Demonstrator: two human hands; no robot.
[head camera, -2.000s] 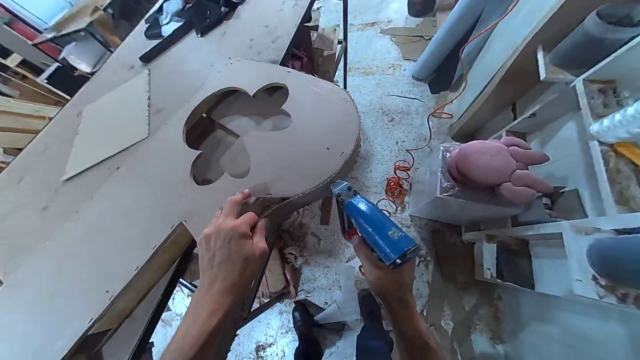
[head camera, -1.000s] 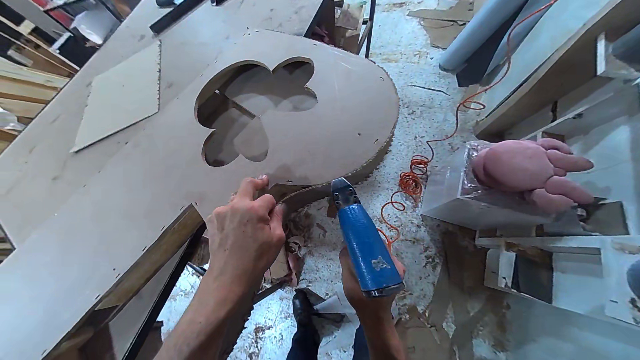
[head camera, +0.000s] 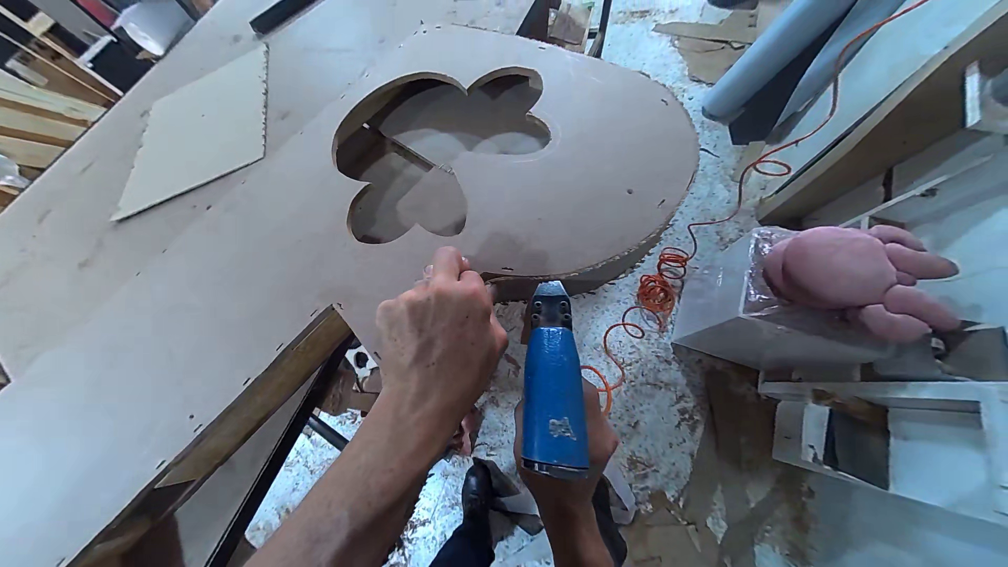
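My right hand (head camera: 567, 433) is closed around the handle of a blue pneumatic stapler (head camera: 555, 386). The stapler's nose meets the curved edge of a large board panel (head camera: 591, 173), which has a rounded end and a scalloped cutout. Along that edge a thin bent side strip (head camera: 606, 272) runs below the panel. My left hand (head camera: 441, 323) lies at the inner bend of the edge, left of the stapler's nose, with its fingers curled at the rim; whether they pinch the strip is hidden. Staples dot the panel's margins.
A loose board piece (head camera: 201, 130) lies on the panel at the left. An orange coiled air hose (head camera: 657, 291) trails over the littered floor. To the right are a pink plush toy (head camera: 843, 268) on a pale foam block (head camera: 717, 315), white frames and grey rolls (head camera: 772, 63). A black metal leg (head camera: 276, 465) stands below.
The blue stapler has turned from a slant to nearly upright in view, its nose staying near the panel's curved edge. My left hand stays by the inner bend. The view has shifted somewhat.
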